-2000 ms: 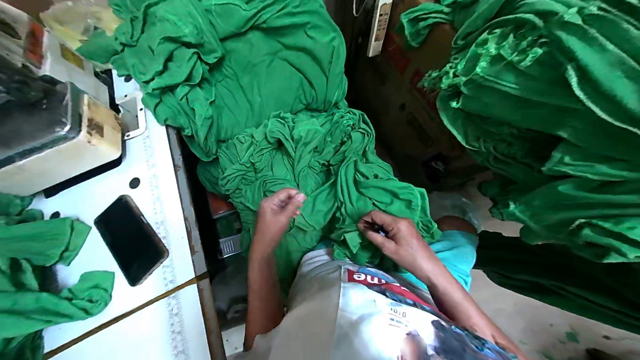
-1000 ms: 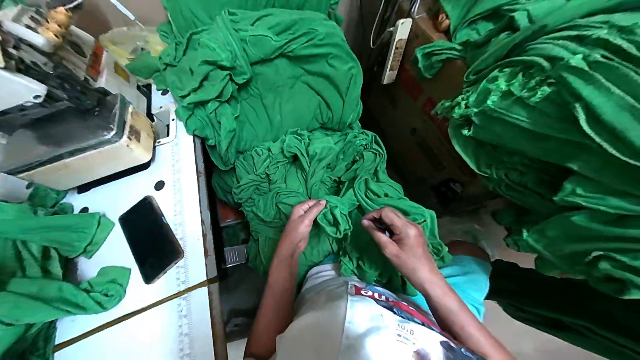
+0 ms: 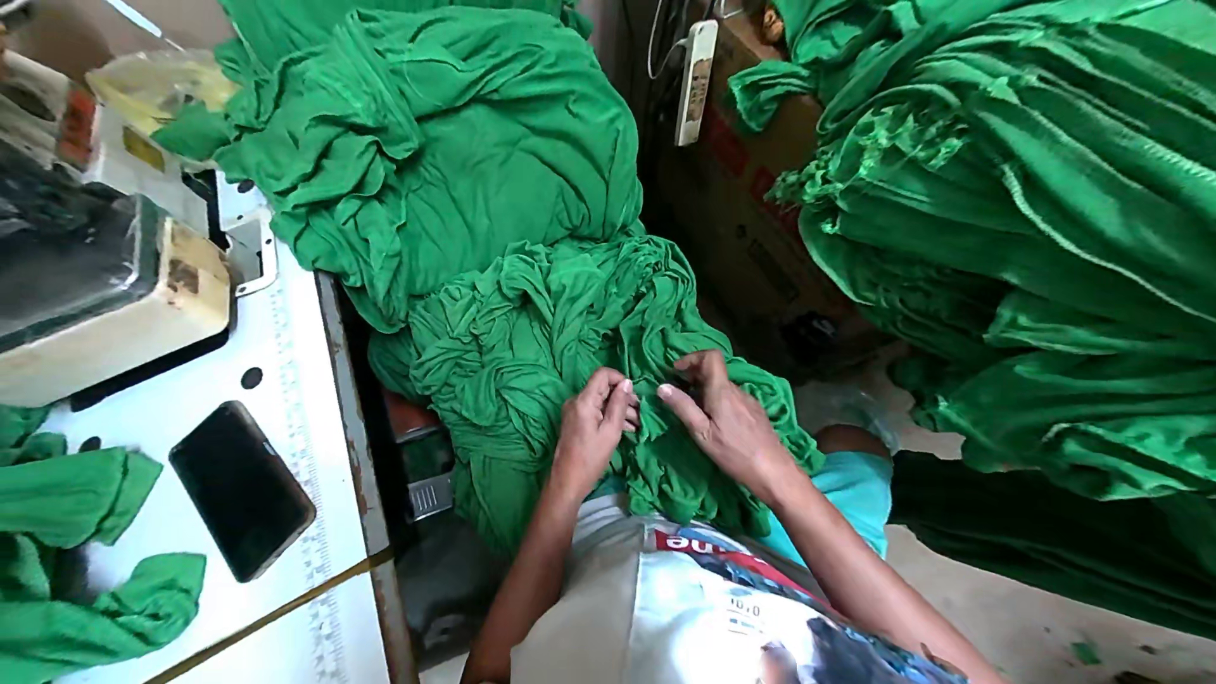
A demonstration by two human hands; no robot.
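Gathered green fabric (image 3: 532, 332) lies across my lap in many folds. My left hand (image 3: 600, 418) has its thumb and fingers closed on an edge of this fabric. Just to its right, my right hand (image 3: 717, 408) hovers over the same cloth, thumb and forefinger apart, palm down; its curled lower fingers are partly hidden, and whether something small sits in them does not show. A larger heap of green fabric (image 3: 513, 133) lies beyond the gathered part and touches it.
At left, a white sewing table (image 3: 275, 589) carries a sewing machine (image 3: 190, 285), a black smartphone (image 3: 242, 489) and green cloth pieces (image 3: 85, 494). A big green fabric pile (image 3: 1045, 237) stands at right, before a cardboard box (image 3: 741, 209). A white power strip (image 3: 696, 83) hangs behind.
The dark small object seen at my right hand in the earlier frames no longer shows. My right thumb and forefinger have spread apart, and both hands are nearer each other.
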